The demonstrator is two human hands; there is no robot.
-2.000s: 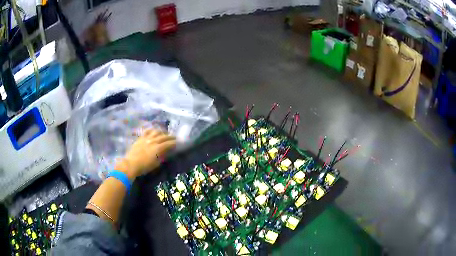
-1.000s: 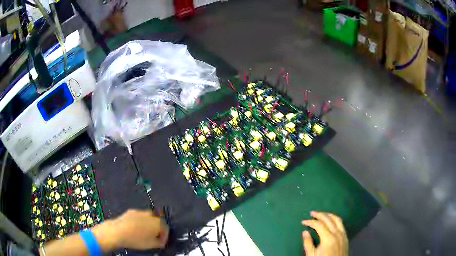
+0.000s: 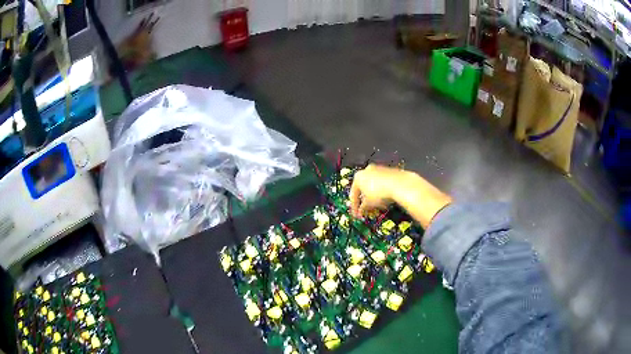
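Populated board panels (image 3: 329, 285) with yellow-topped transformers and red and black lead wires lie on a black mat in front of me. My right hand (image 3: 376, 190) is over the far right part of these panels, fingers bent down among the boards. The fingertips are partly hidden and blurred, so I cannot tell if they hold anything. My left hand is out of the picture.
Another board panel (image 3: 59, 318) lies at the lower left. A clear plastic bag (image 3: 194, 152) stands behind the black mat (image 3: 197, 276), beside a white machine (image 3: 52, 207). A green-ended tool (image 3: 185, 319) lies on the mat. A green crate (image 3: 456, 76) stands across the floor.
My right hand has moved from the front right up and over the far panels. My left hand, earlier at the bag and then above the black sleeves, has left the picture. The view has shifted.
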